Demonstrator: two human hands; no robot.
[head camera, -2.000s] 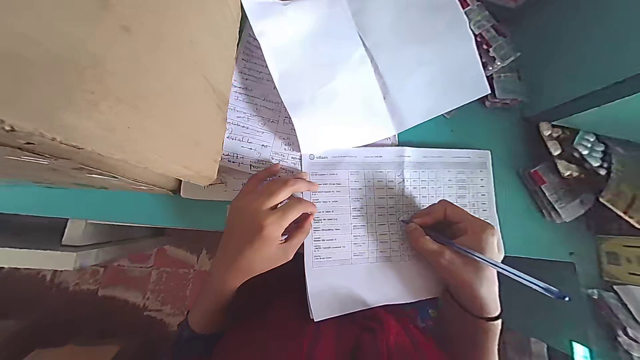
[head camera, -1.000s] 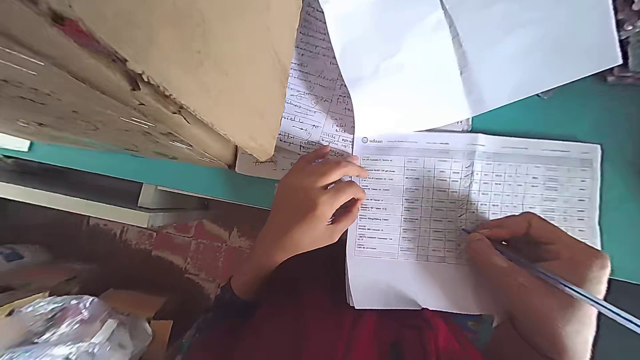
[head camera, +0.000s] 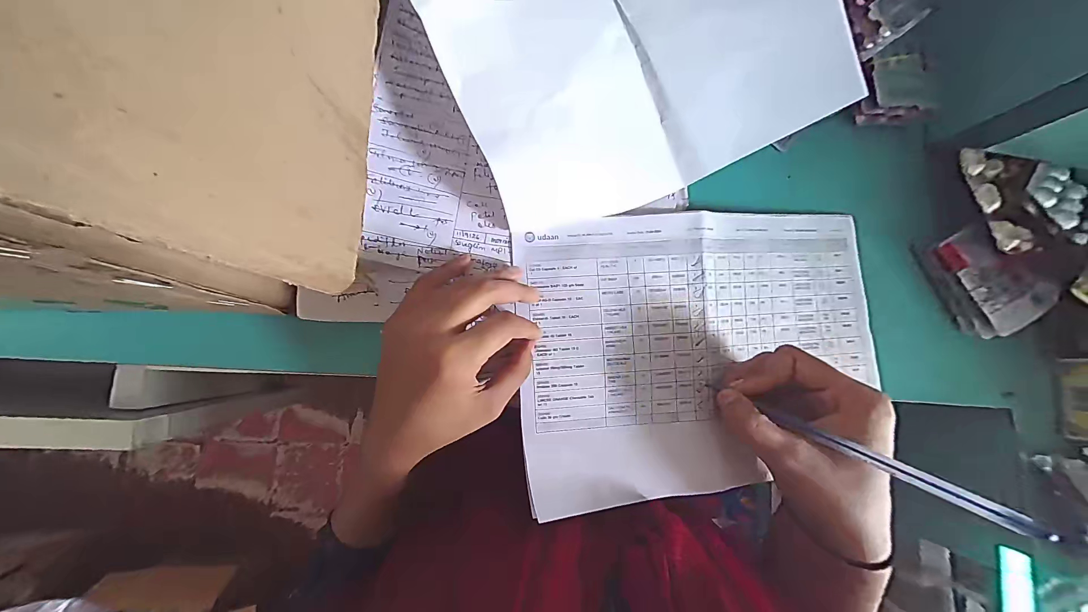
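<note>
A printed sheet with a table (head camera: 629, 463) lies over the front edge of a teal desk, with handwritten tick marks down one column. My right hand (head camera: 816, 442) holds a clear ballpoint pen with a blue refill (head camera: 909, 476), its tip on or just above the lower part of that column. My left hand (head camera: 455, 365) rests at the sheet's left edge, fingertips on the paper and fingers bent. Beyond the printed sheet, a blank folded white sheet (head camera: 561, 110) is lifted up. Handwritten pages (head camera: 416, 170) lie partly under it.
A large cardboard box (head camera: 178, 127) stands on the desk (head camera: 790, 183) at the left. Medicine blister packs (head camera: 994, 280) and plastic packets (head camera: 892, 76) lie at the right. A dark flat object (head camera: 956, 467) is near my right hand. Shelves (head camera: 76, 416) are below the desk at left.
The pen tip has moved down the ticked column of the sheet. My left hand stays at the sheet's left edge. The view has swung noticeably between frames.
</note>
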